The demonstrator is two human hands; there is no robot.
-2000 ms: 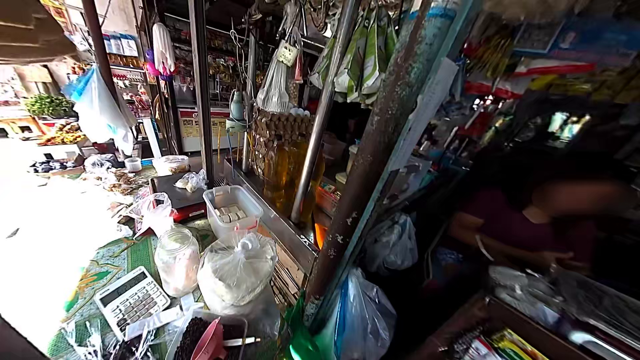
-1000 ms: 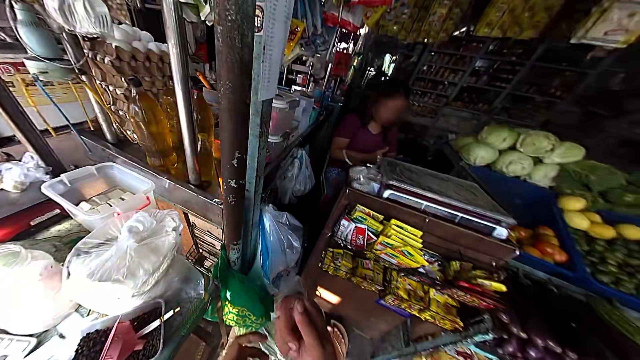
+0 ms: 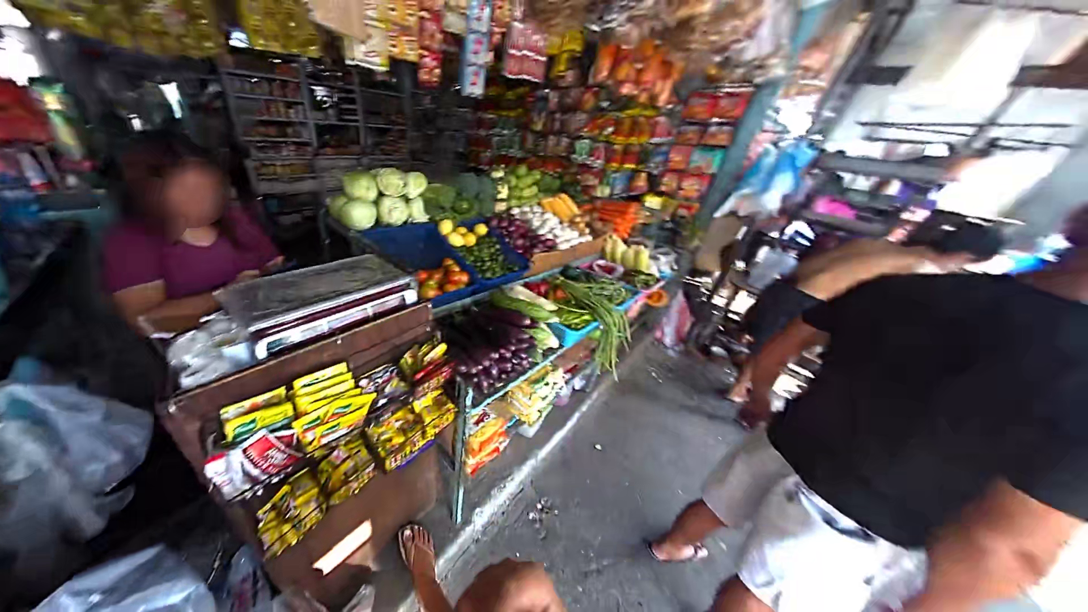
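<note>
Neither of my hands can be made out. At the bottom edge a rounded patch of bare skin (image 3: 510,586), which looks like a knee, rises beside a sandalled foot (image 3: 416,548). Ahead on the left, seasoning sachets (image 3: 331,416) in yellow, green and red hang in rows on a brown wooden counter front (image 3: 391,501). A flat scale-like device (image 3: 319,293) lies on the counter top. Purple eggplants (image 3: 493,348) lie right of the sachets, with long green beans (image 3: 603,310) hanging over a blue tray. Cabbages (image 3: 378,195), tomatoes (image 3: 442,278) and carrots (image 3: 616,217) are farther back.
A seated person in a purple top (image 3: 191,263) is behind the counter. On the right, a person in a black shirt (image 3: 926,391) stands close by, blurred, with others beyond. Plastic bags (image 3: 68,450) hang at the left. Grey pavement (image 3: 586,476) runs alongside the vegetable stand.
The view has swung far to the right. Hands seen one second ago near a green bag are out of sight. The vegetable stand and the person in black have come into view.
</note>
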